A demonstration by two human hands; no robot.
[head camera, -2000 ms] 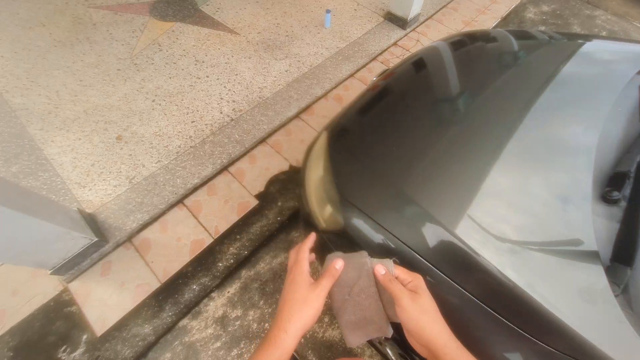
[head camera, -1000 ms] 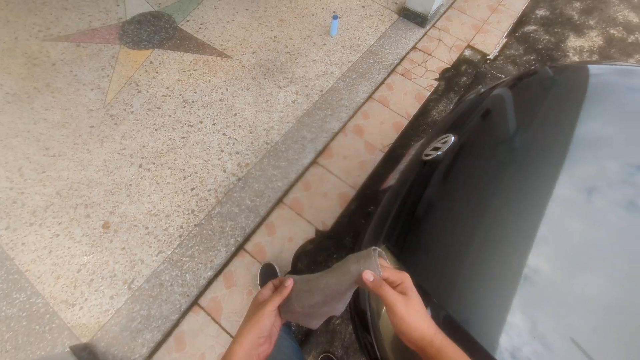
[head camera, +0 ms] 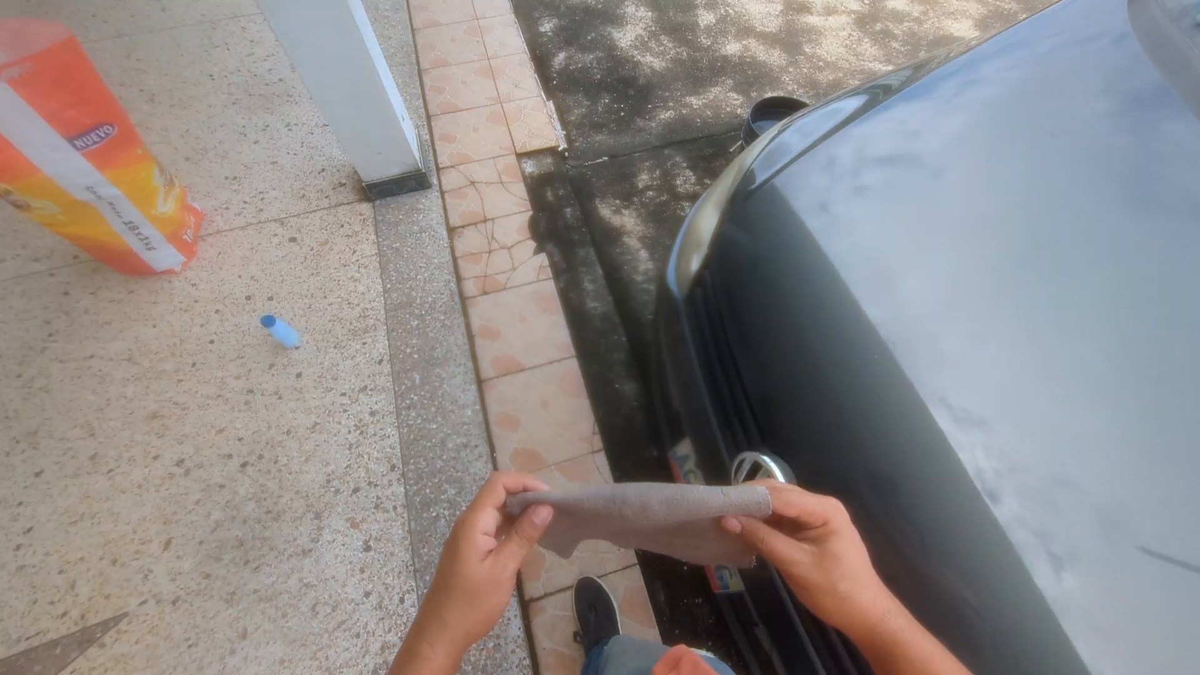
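A grey cloth (head camera: 647, 520) is stretched between my two hands at the lower middle of the head view, its upper edge folded over. My left hand (head camera: 483, 562) pinches its left end between thumb and fingers. The right end is gripped by my right hand (head camera: 811, 553), beside the front of a dark car. Just beyond that hand is the car's round chrome emblem (head camera: 761, 466), partly hidden by the cloth and fingers. The glossy hood (head camera: 1012, 244) reflects the sky and fills the right side.
A strip of patterned tiles (head camera: 530, 375) runs between the speckled floor and the car. On the floor stand an orange and yellow bag (head camera: 94, 159), a small blue bottle (head camera: 281, 332) and a white pillar (head camera: 352, 94). A dark round container (head camera: 773, 114) is beyond the headlight.
The view has moved along the car's front, bringing the orange bag in. The cloth, bunched between my hands two seconds ago, is now spread sideways, and my hands are farther apart.
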